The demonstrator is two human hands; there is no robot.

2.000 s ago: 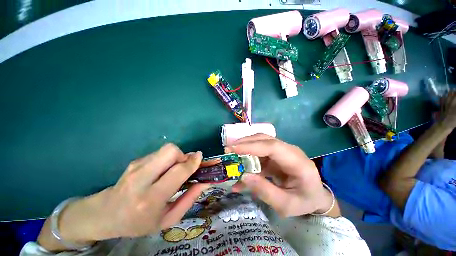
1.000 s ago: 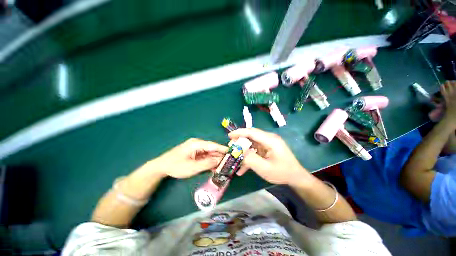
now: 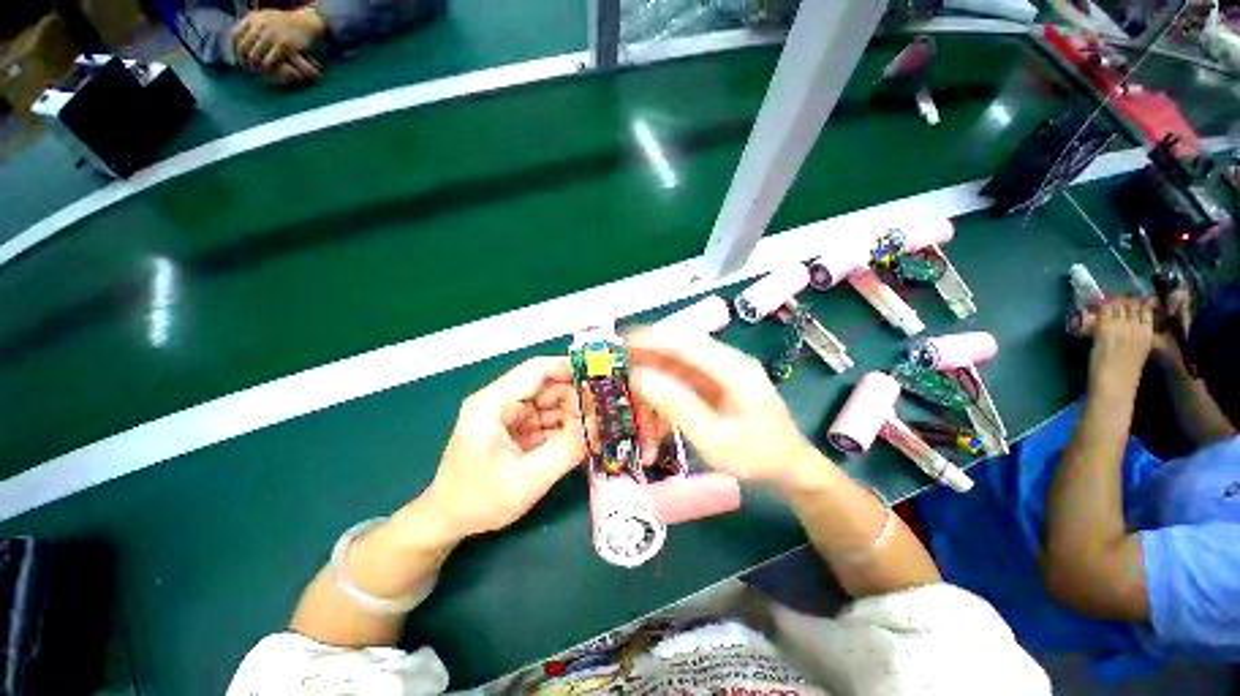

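A pink hair dryer (image 3: pixel 628 524) is held upright between my hands, its round grille end towards me and its handle pointing away. The circuit board (image 3: pixel 609 408) lies along the handle, with a yellow block (image 3: pixel 598 359) near the far end and thin red wire along its edge. My left hand (image 3: pixel 510 442) grips the handle's left side, fingers curled. My right hand (image 3: pixel 714 408) is at its right side, fingers around the far part, slightly blurred. Another pink barrel (image 3: pixel 700 498) lies just right of the held one, its handle partly hidden by my right hand.
Several half-built pink dryers (image 3: pixel 864 412) with boards hanging out lie at the right. A white post (image 3: pixel 789 136) rises from the white rail (image 3: pixel 340 326). A person in blue (image 3: pixel 1129 537) works at the right; another person's hands (image 3: pixel 276 41) rest across the line. A black box (image 3: pixel 116 116) stands far left.
The view has tilted up, showing more of the line. The held dryer has turned from slanting to upright, its grille end nearest me. My hands stay on it.
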